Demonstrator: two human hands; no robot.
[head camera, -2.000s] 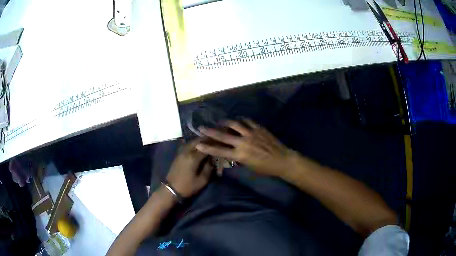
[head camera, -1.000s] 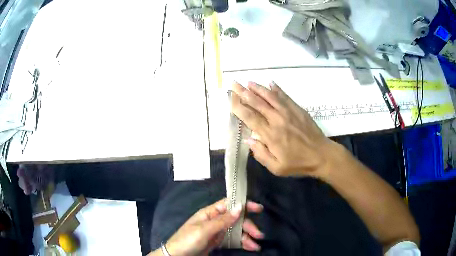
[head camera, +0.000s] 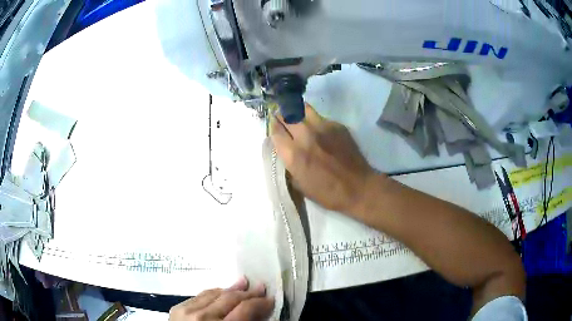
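A grey-beige zipper (head camera: 287, 232) with a line of metal teeth runs from the presser foot area down over the table's front edge. My right hand (head camera: 320, 157) is at its upper end, fingertips beside the needle area and partly hidden behind the black knob-like attachment (head camera: 290, 100); whether the fingers grip the tape cannot be told. My left hand (head camera: 227, 303) lies at the table's front edge, cut off by the lower picture edge, fingertips beside the lower part of the zipper; its grip is unclear. The sewing machine (head camera: 389, 31) stands over the far side of the work.
A zipper pile (head camera: 426, 103) lies right of the needle, under the machine arm. Red-handled snips (head camera: 513, 204) with a black cord lie at the right front. Small pale pieces (head camera: 31, 207) are heaped at the left. A black thread (head camera: 211, 144) lies left of the needle. Blue bin at right (head camera: 549, 247).
The view has shifted up to the machine. The zipper has moved from over the lap up onto the table, its upper end at the needle area, with my right hand beside it.
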